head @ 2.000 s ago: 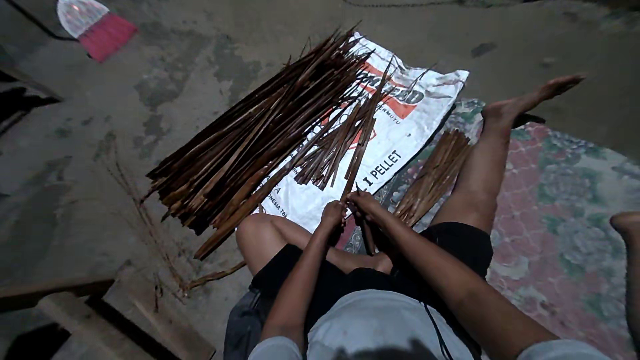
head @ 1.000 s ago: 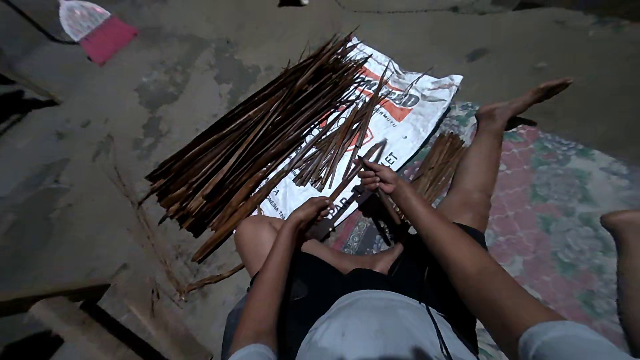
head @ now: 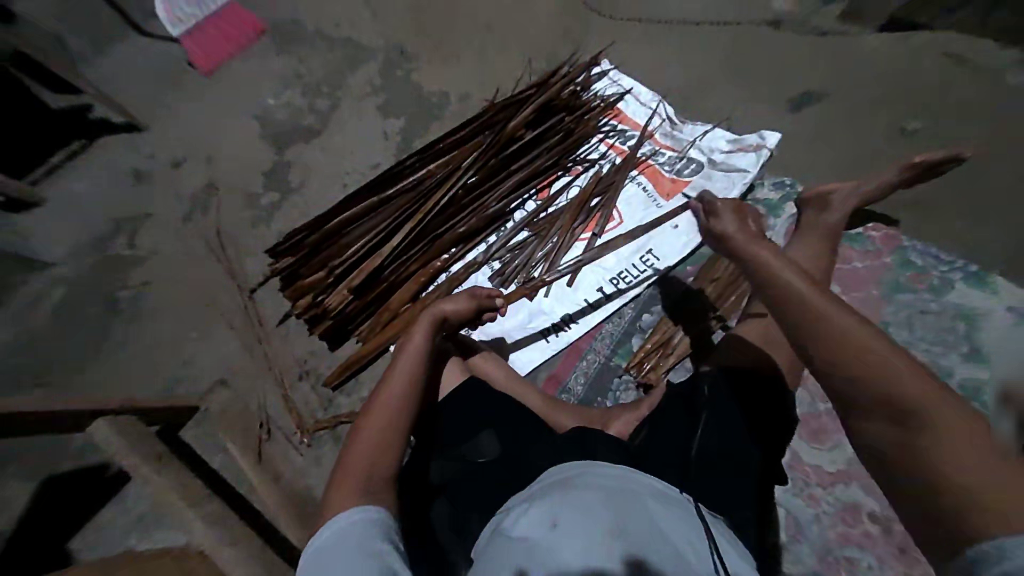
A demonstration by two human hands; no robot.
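My left hand (head: 472, 308) and my right hand (head: 726, 222) grip the two ends of one long brown dried leaf strip (head: 604, 250), stretched between them over a white woven sack (head: 616, 296) that bears printing. On the sack, just beyond the strip, lies a small loose group of thin strips (head: 588, 204). A large pile of long dark brown strips (head: 448, 188) covers the sack's left side and reaches onto the floor. Beside my right leg, on a floral mat, rests a bundle of shorter, lighter brown strips (head: 708, 300), partly in shadow.
The floral mat (head: 888, 280) extends to the right under my leg. Thin dry stalks (head: 268, 368) lie on the concrete floor (head: 320, 104) at left. Wooden beams (head: 172, 472) stand at the lower left, and a pink and white object (head: 220, 36) is at the upper left.
My hands, close together two seconds ago, have moved wide apart, the right one up and to the right. The strip is now stretched out between them.
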